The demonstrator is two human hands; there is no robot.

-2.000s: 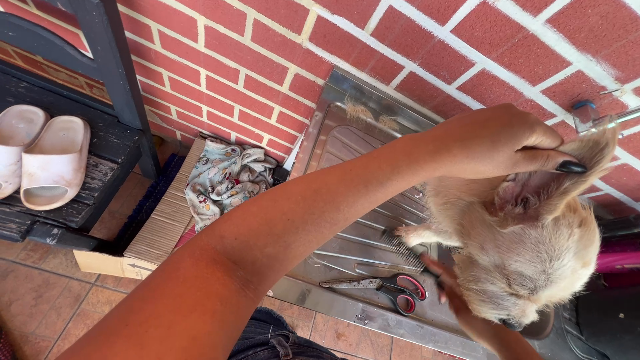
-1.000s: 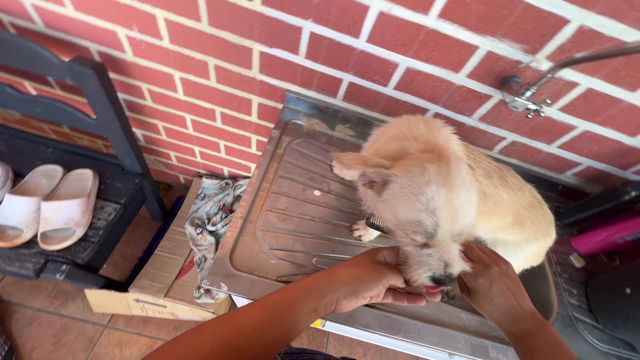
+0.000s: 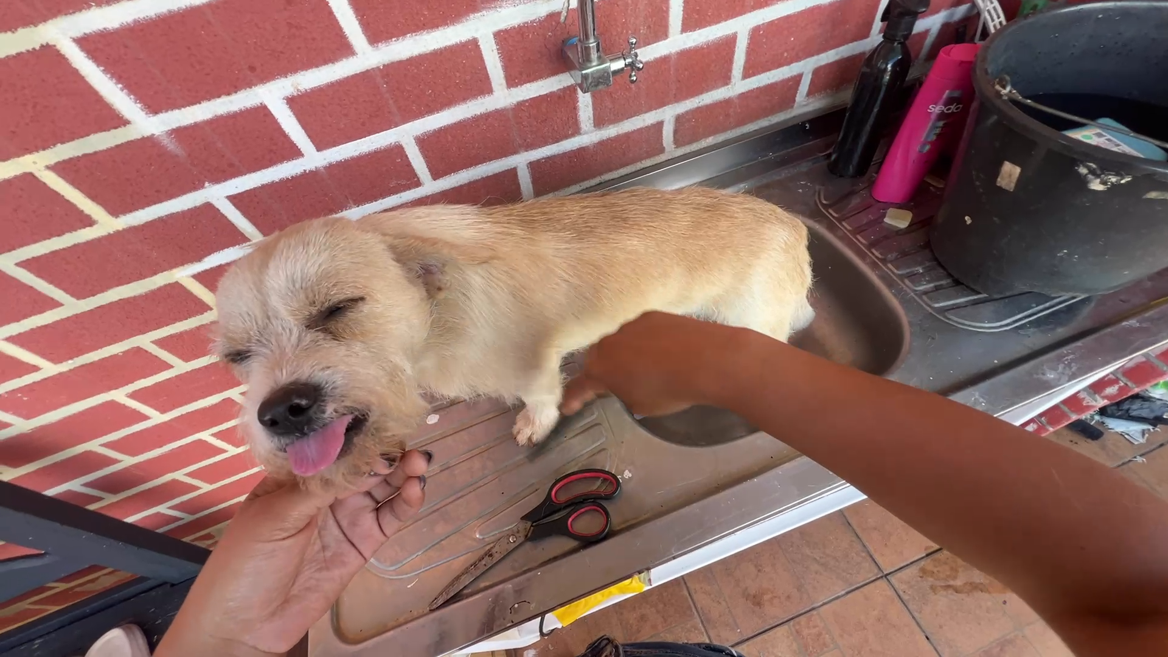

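A light tan dog (image 3: 584,265) stands on a stainless steel sink unit (image 3: 757,484), its hindquarters over the basin, eyes closed and tongue out. Cupped under its chin is my left hand (image 3: 319,538), palm up with the fingers curled. My right hand (image 3: 639,365) reaches beneath the chest and belly, close behind a front paw; its fingers are partly hidden and blurred, so whether they hold anything does not show. Scissors (image 3: 547,520) with black and red handles lie on the ribbed drainboard, between my hands and near the front edge.
A metal tap (image 3: 598,68) juts from the red brick-patterned wall (image 3: 438,100). On the right side of the sink stand a dark spray bottle (image 3: 871,100), a pink bottle (image 3: 926,128) and a black bucket (image 3: 1031,210). A dark chair (image 3: 91,538) is at the lower left.
The dog was sitting with both my hands at its muzzle; now it stands stretched out. My right hand has left the muzzle and is under its body. The view has shifted right.
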